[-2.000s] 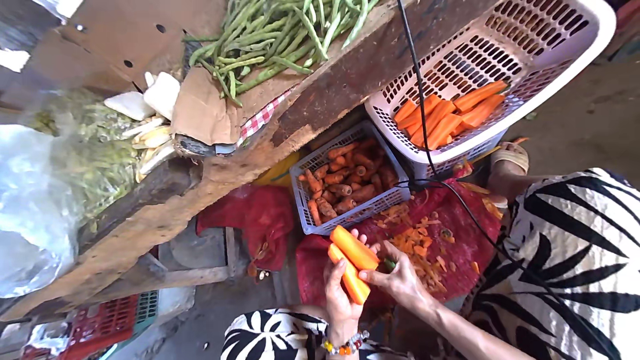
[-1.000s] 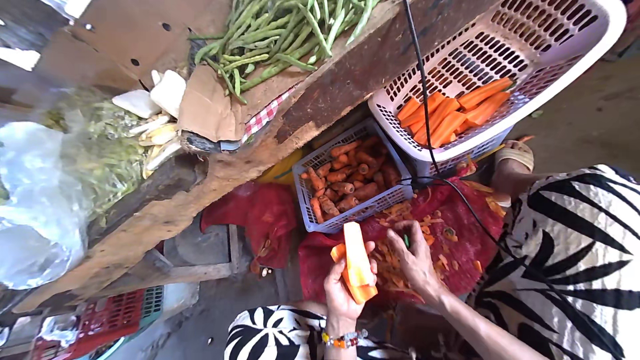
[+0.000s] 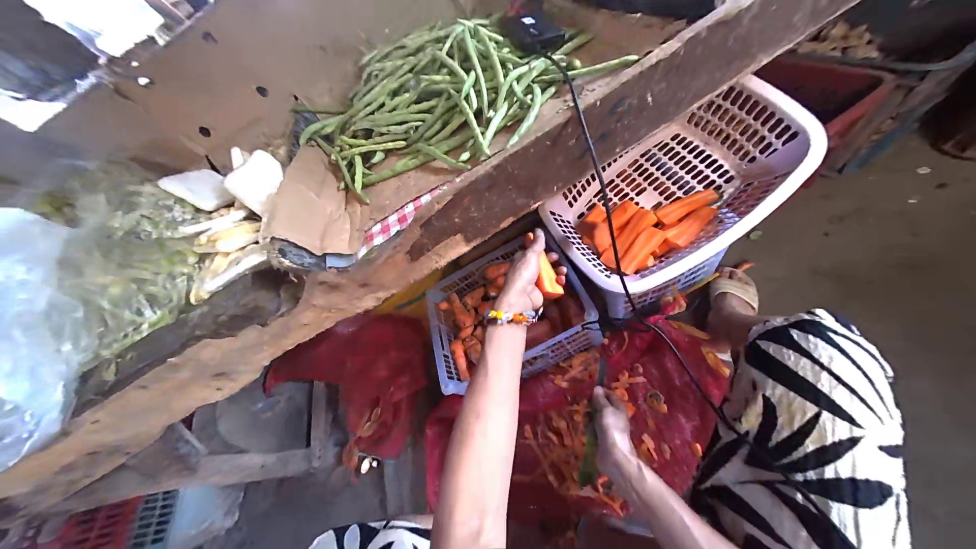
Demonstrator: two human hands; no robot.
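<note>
My left hand [image 3: 526, 282], with a beaded bracelet at its wrist, holds a peeled carrot [image 3: 547, 276] above the lower crate of unpeeled carrots [image 3: 460, 316]. Lower right, my right hand [image 3: 611, 427] is closed around a slim tool with a green handle [image 3: 589, 450] and a dark end pointing up, perhaps a knife or peeler; its exact kind cannot be told. Beneath it, orange peelings [image 3: 560, 431] lie scattered on a red mesh sack [image 3: 663, 374]. Peeled carrots [image 3: 640, 236] rest in the larger white plastic basket [image 3: 812, 145] at the upper right.
A wooden beam [image 3: 488, 202] edges the raised surface, which bears green beans [image 3: 450, 99], white vegetables [image 3: 255, 181] and a plastic bag [image 3: 34, 328]. A black cable [image 3: 598, 168] hangs across the white basket. My knee in patterned cloth [image 3: 823, 412] is at the right.
My left hand has moved up from over the sack to above the crate, carrot still in it. My right hand now sits lower, apart from the left. The view has shifted somewhat.
</note>
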